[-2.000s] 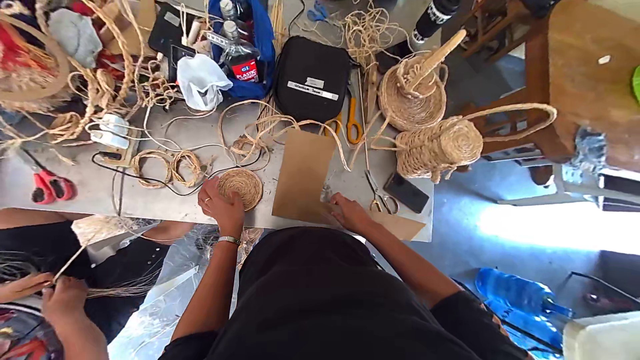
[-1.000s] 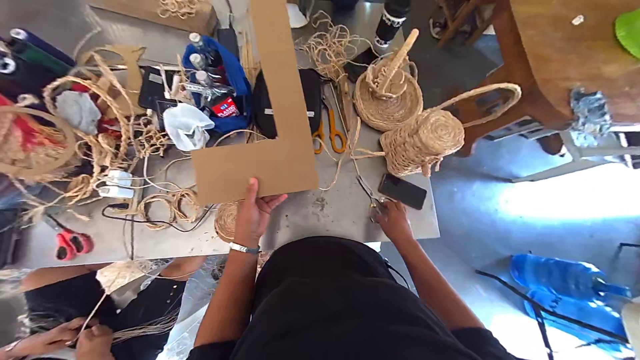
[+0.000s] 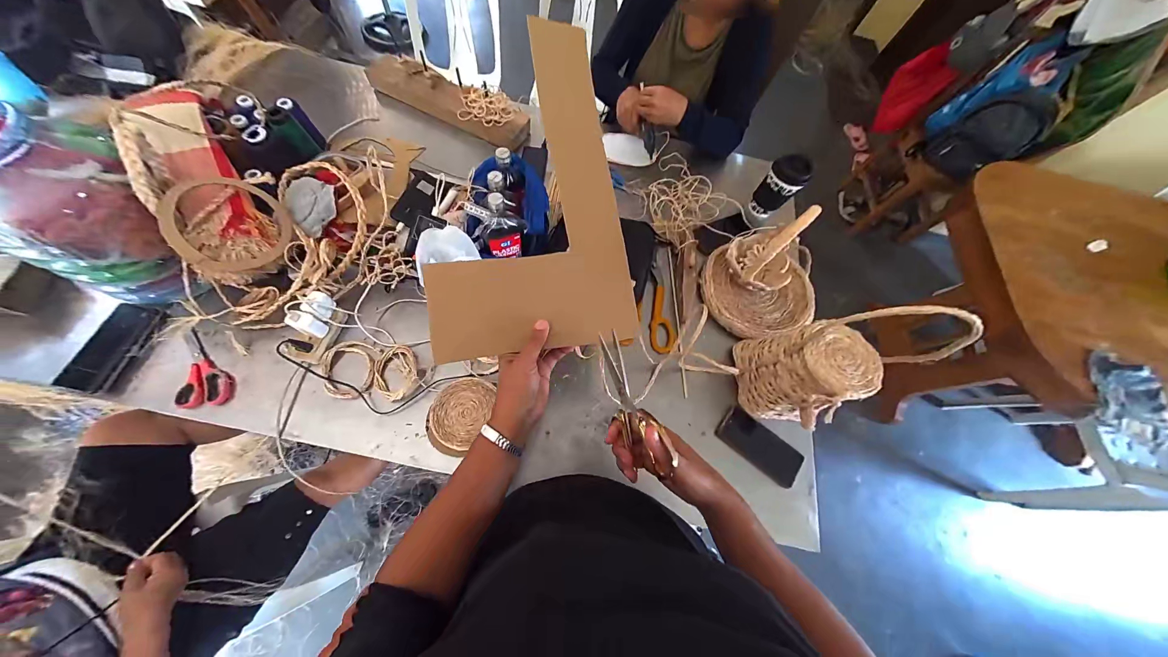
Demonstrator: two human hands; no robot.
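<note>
An L-shaped piece of brown cardboard (image 3: 584,283) is held up over the table by my left hand (image 3: 529,374), which grips its lower edge. My right hand (image 3: 652,447) has its fingers in the handles of a pair of scissors (image 3: 620,379). Their blades point away from me, slightly parted, near the cardboard's lower right corner; whether they touch it I cannot tell. Left of my left wrist lies a round coiled-fibre mat (image 3: 462,416). To the right, a woven rope vessel with a long loop handle (image 3: 776,374) lies by a round coiled-rope piece (image 3: 757,292).
A black phone (image 3: 759,445) lies near the table's right edge. Orange-handled scissors (image 3: 661,321) and tangled cord (image 3: 684,205) lie beyond. Red-handled scissors (image 3: 205,383), cord loops and bottles (image 3: 504,228) are at left. One person works across the table (image 3: 693,73), another at lower left (image 3: 151,584).
My right hand has lifted the scissors from the table beside the phone and brought them toward the cardboard. The view now takes in more of the far side.
</note>
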